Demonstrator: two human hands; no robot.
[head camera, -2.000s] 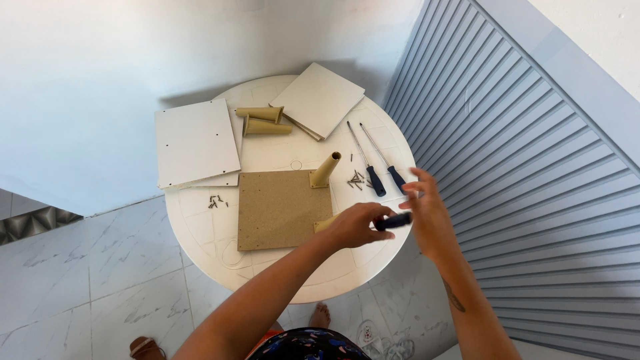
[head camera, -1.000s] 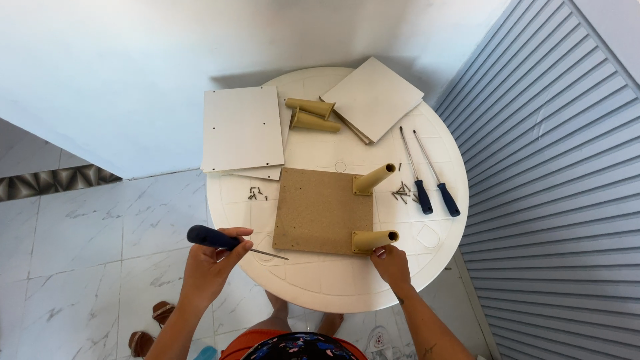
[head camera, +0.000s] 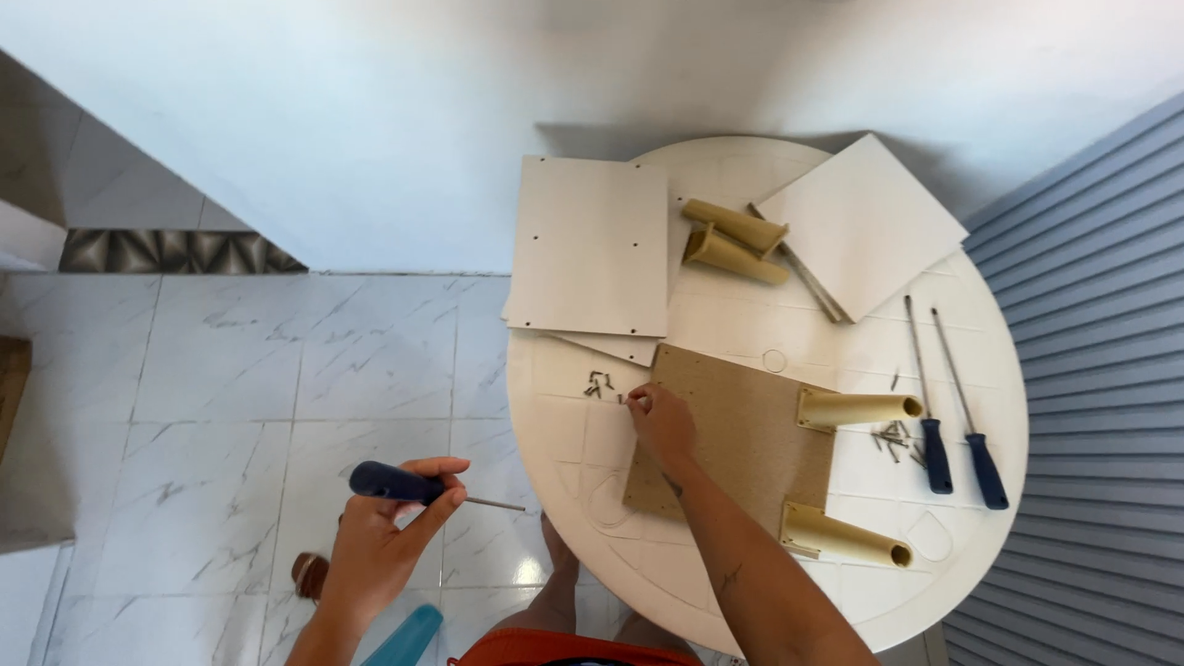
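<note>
My left hand (head camera: 393, 527) holds a screwdriver by its dark blue handle (head camera: 393, 482), off the table's left side, its shaft pointing right. My right hand (head camera: 661, 421) reaches over the left part of a brown board (head camera: 740, 435), its fingertips pinched beside a small group of screws (head camera: 597, 385); whether they hold a screw is too small to tell. Two yellowish tapered legs (head camera: 860, 407) (head camera: 851, 535) stand on the board's right corners. More screws (head camera: 892, 437) lie right of the board, near two other blue-handled screwdrivers (head camera: 936, 453) (head camera: 986, 470).
The round white table (head camera: 953, 592) stands against the wall. White panels with holes (head camera: 592, 250) lie at its back left, other white panels (head camera: 865, 227) at the back right, and two loose legs (head camera: 735, 227) between them. A slatted grey panel (head camera: 1101, 370) borders the right side.
My right hand has moved from the near-right leg across the board to the screws on the left. My left hand keeps the screwdriver, now farther from the board. The view has shifted left.
</note>
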